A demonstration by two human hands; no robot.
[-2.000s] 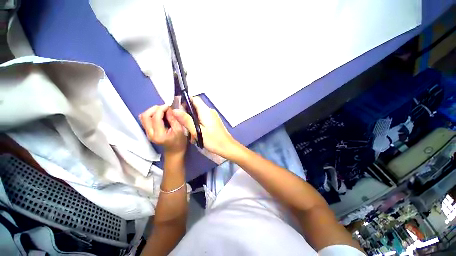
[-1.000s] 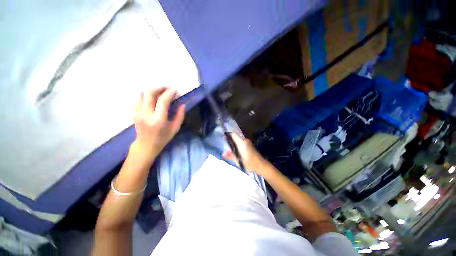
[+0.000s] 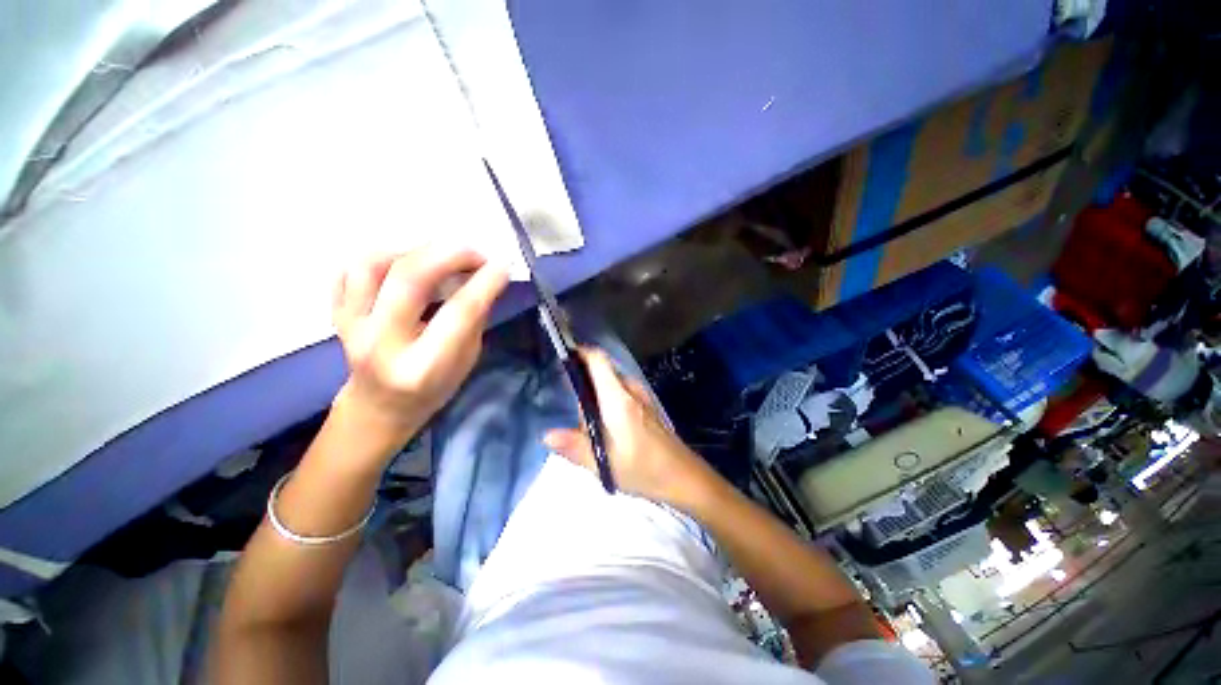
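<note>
A large off-white cloth panel (image 3: 255,174) lies on the purple table (image 3: 670,121), with a slit line running up from near its corner. My right hand (image 3: 623,435) holds the black-handled shears (image 3: 542,301) at the table's front edge. The blades point up and slightly left, over the cloth near its right corner. My left hand (image 3: 422,328) is at the cloth's front edge, left of the blades, fingers bent. Its thumb and fingertips are at the cloth edge; whether they pinch it is hard to tell.
A brown cardboard box with blue print (image 3: 924,174) stands beyond the table's right edge. Blue crates (image 3: 1018,348) and a crate with a beige lid (image 3: 897,468) stand on the floor at the right. Cloth piles and scraps lie around them.
The view has shifted along the cloth to its other corner. The shears have moved from below the table edge up over the cloth. My left hand has stayed near the edge, fingers more curled.
</note>
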